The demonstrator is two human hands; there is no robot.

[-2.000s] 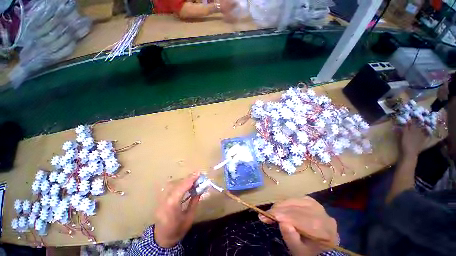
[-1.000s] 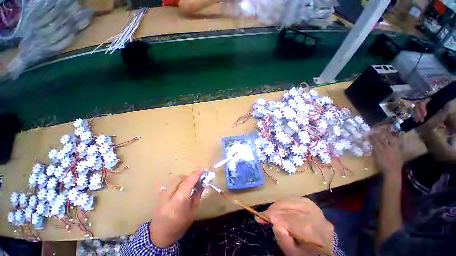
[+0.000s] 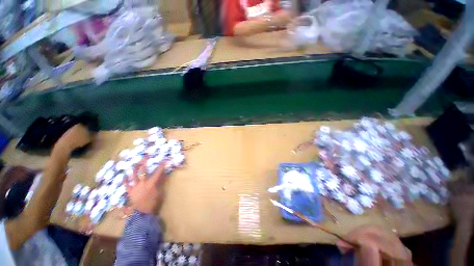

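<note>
My left hand (image 3: 144, 191) is over the near right side of the left heap of white flower-shaped parts (image 3: 124, 165), fingers spread; blur hides whether it holds a part. My right hand (image 3: 378, 246), at the lower right, is shut on the thin brown brush (image 3: 317, 224). The brush's white tip is over the near left edge of the blue paste tub (image 3: 300, 208). White paste (image 3: 297, 182) is in the tub's far part, with a short white strip across its left edge. A larger heap of white parts (image 3: 377, 163) lies right of the tub.
A green belt (image 3: 291, 93) runs behind the bench (image 3: 218, 156). A neighbour's arm (image 3: 49, 182) reaches to black trays (image 3: 44, 135) at left. A person in red is opposite, beside plastic bags (image 3: 353, 26). More parts (image 3: 179, 254) lie below the bench edge.
The view has turned left. My left hand has moved from beside the tub to the left heap. The brush tip has moved from the part to the tub's edge.
</note>
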